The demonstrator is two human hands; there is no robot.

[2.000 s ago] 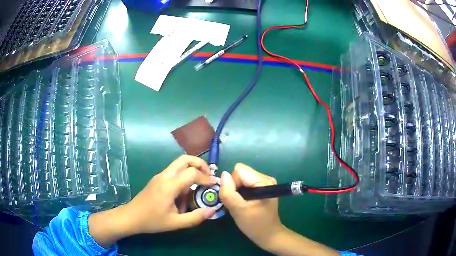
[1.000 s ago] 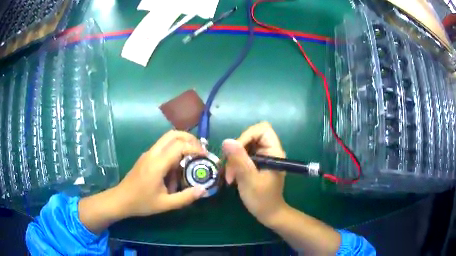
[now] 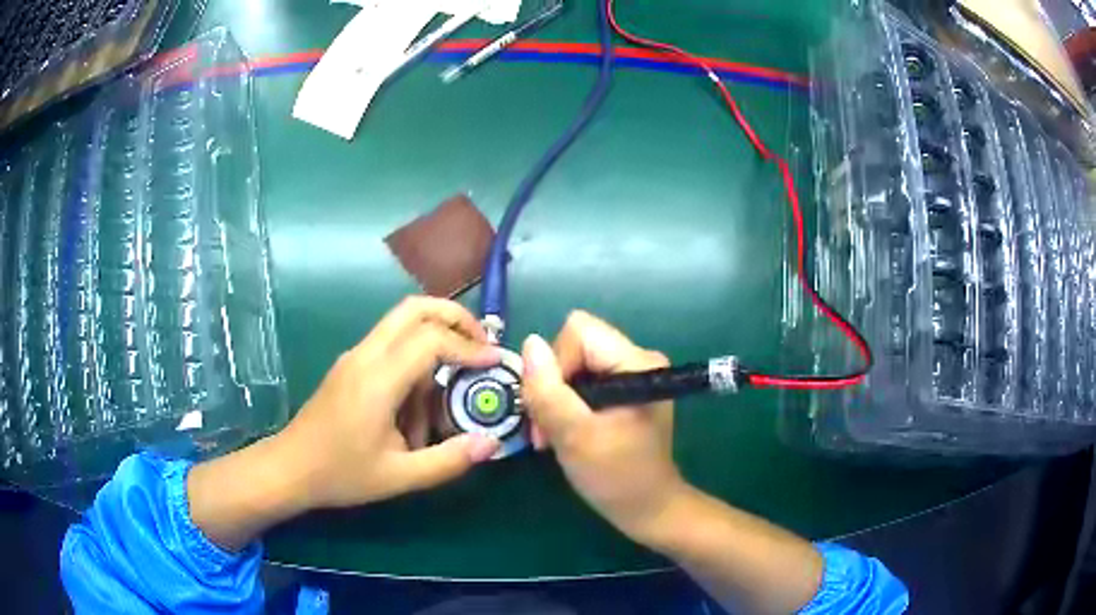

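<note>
A round component (image 3: 488, 401) with black and pale rings and a bright green centre lies on the round silver test fixture (image 3: 514, 447) at the near centre. My left hand (image 3: 382, 415) grips the component and fixture from the left, fingertips above and thumb below. My right hand (image 3: 607, 439) holds the black test probe (image 3: 655, 384) from the right, its silver collar pointing right. The probe's tip is hidden by my fingers at the component's right edge. The blue fixture cable (image 3: 496, 264) runs up from the fixture.
A brown square (image 3: 442, 245) lies beside the cable. Clear blister trays stand left (image 3: 144, 264) and right (image 3: 949, 264), the right ones holding dark parts. The red-black probe lead (image 3: 796, 228) loops at right. Paper strips (image 3: 349, 84) and a pen (image 3: 499, 48) lie at the far side.
Since one second ago, my right hand has moved left against the component's edge, and the probe's rear has risen slightly. The bench view has shifted upward since two seconds ago. My left hand keeps its grip.
</note>
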